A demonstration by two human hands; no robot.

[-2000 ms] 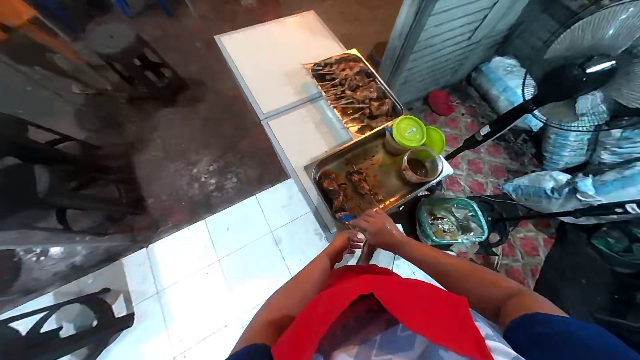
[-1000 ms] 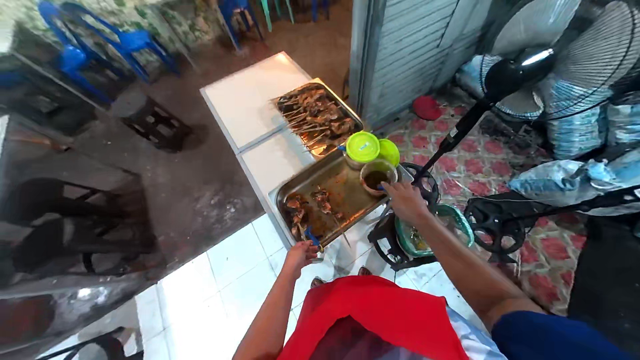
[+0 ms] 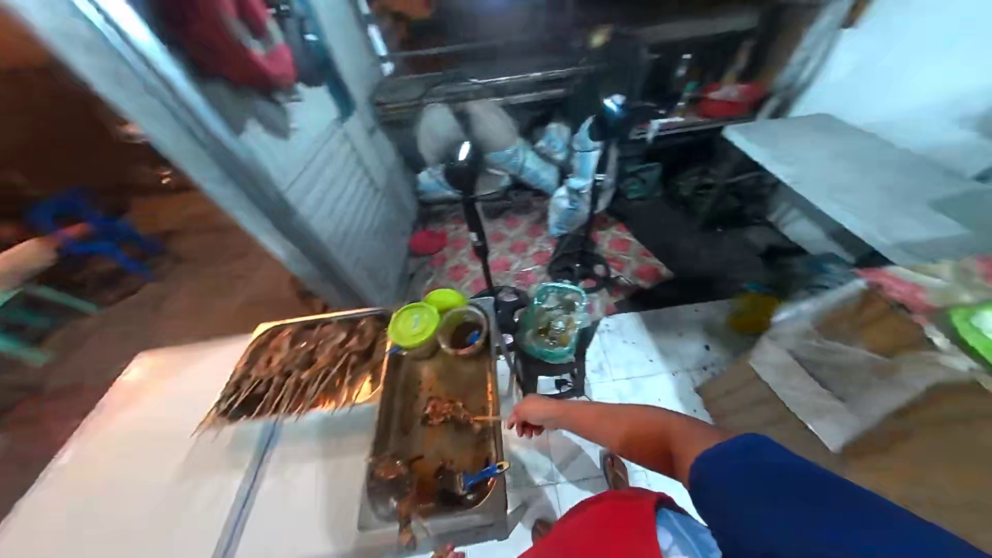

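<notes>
My right hand is closed on a wooden skewer at the right rim of a deep metal tray. Meat on that skewer is over the tray. Dark meat pieces lie at the tray's near end, where a blue-handled brush rests. Only the fingertips of my left hand show at the bottom edge, below the tray; what they hold is hidden. At the tray's far end stand a tub with a green lid, another green lid and an open tub of dark liquid.
Skewered meat fills a second metal tray on the white table. Right of the deep tray, a green basket sits on a black stool. Fan stands rise behind. Brown paper lies at the right; a louvered door stands beyond.
The view has swung right. My right hand, by the open tub one second ago, is now at the tray's right rim with a skewer. My left hand has mostly left the view.
</notes>
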